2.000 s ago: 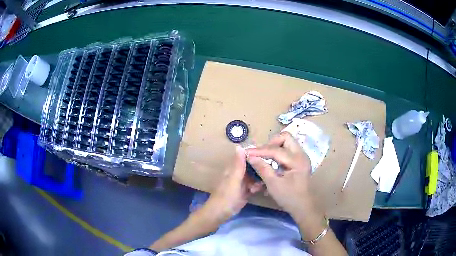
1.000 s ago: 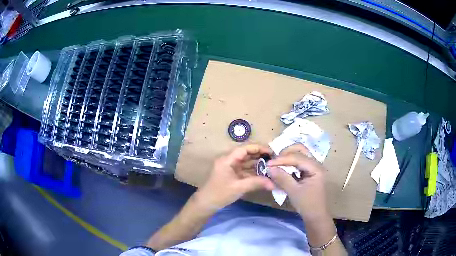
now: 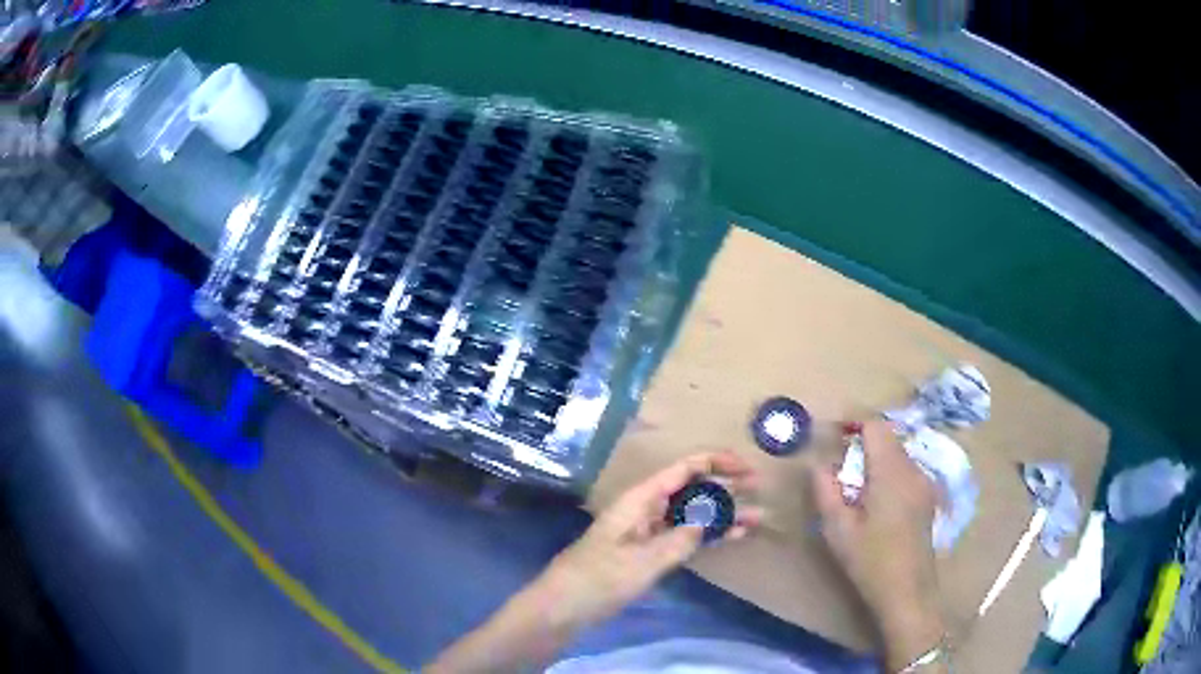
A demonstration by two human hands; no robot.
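Observation:
My left hand (image 3: 645,533) holds a black wheel (image 3: 701,511) with a pale centre, between thumb and fingers, over the board's near left edge. My right hand (image 3: 885,520) is to its right over the tan board (image 3: 738,329), its fingers closed on a small white wipe (image 3: 854,466); it is slightly blurred. A second wheel (image 3: 781,425) lies flat on the board between and beyond the hands. A white cloth (image 3: 951,490) lies partly hidden behind my right hand, with a crumpled stained wipe (image 3: 959,395) beyond it.
Clear blister trays (image 3: 461,263) full of black wheels stand left of the board. A white tub (image 3: 229,108) is beyond them. At right are a thin white stick (image 3: 1012,564), a crumpled wipe (image 3: 1051,494), a squeeze bottle (image 3: 1146,490) and a yellow-handled tool (image 3: 1159,612).
The view has turned, shifting the bench contents rightward in the picture. My hands have moved apart: the left keeps the wheel, the right has drawn away with the wipe.

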